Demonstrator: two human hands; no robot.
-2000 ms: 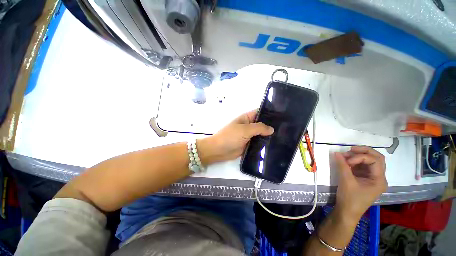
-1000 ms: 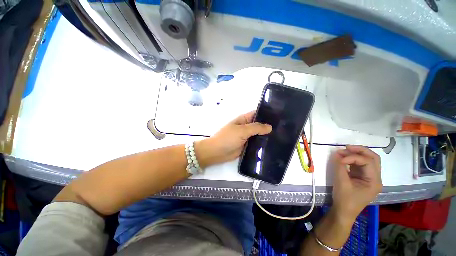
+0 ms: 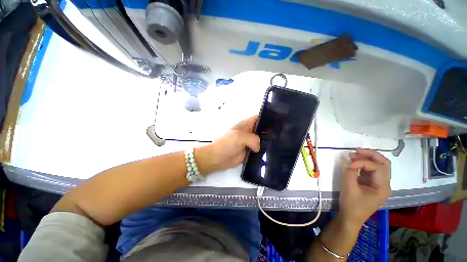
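Note:
My left hand holds a black smartphone by its left edge, thumb at the side of the dark screen. The phone is tilted slightly, with a ring at its top end. A white charging cable runs from its bottom end, loops over the table edge and goes back up on its right. Red and yellow-green snips lie just right of the phone, partly behind it. My right hand is at the right over the table's front, fingers curled loosely with gaps, holding nothing visible.
The sewing machine's presser foot area is brightly lit, behind and left of the phone. A brown scrap is on the machine arm. An orange block is at the right. A ruler strip runs along the front edge. Blue baskets are below.
My left thumb has moved off the screen to the phone's left edge. The phone and the machine sit slightly further left in view. My right hand has hardly moved.

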